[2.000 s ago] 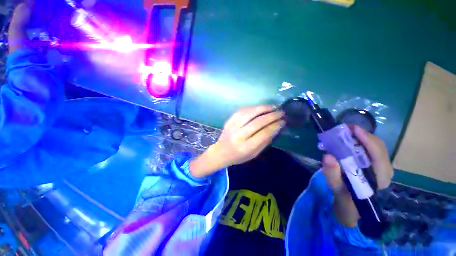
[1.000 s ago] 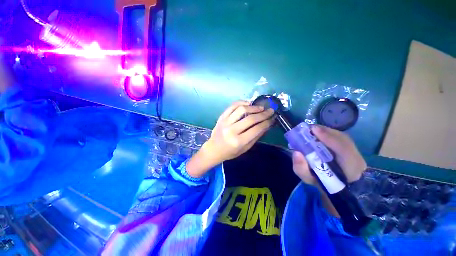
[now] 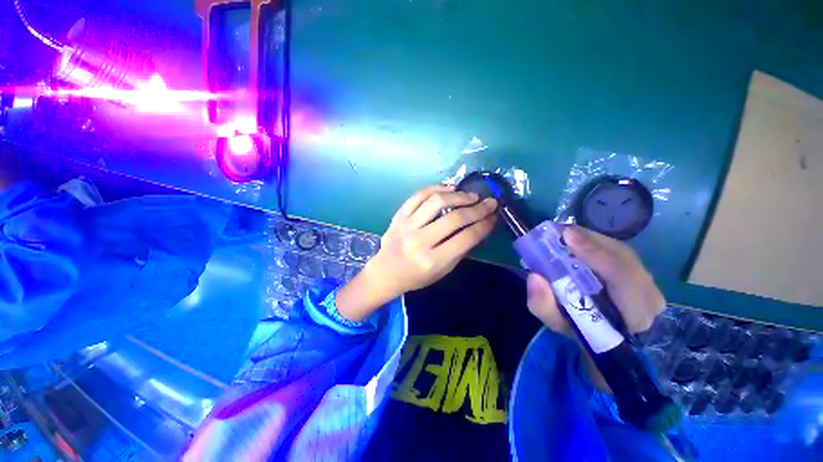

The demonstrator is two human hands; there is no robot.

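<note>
A round black part lies on clear film near the green bench's front edge. My left hand has its fingertips on the part's near left rim. My right hand holds the glue syringe, which has a lilac-white wrap and a green rear. Its blue needle tip is over the part's face; I cannot tell if it touches. A second black disc with a three-spoke mark lies on film to the right.
An orange-red fixture frame stands at left with a dark cable alongside. A lamp glares pink-violet. A cardboard sheet lies at right. Blister trays sit at lap level, the right one with black parts. Another person's blue sleeve is at left.
The needle tip has come over the left disc, and my right hand has moved left, uncovering the second disc. The view has shifted a little. Over the last second the hands have barely moved.
</note>
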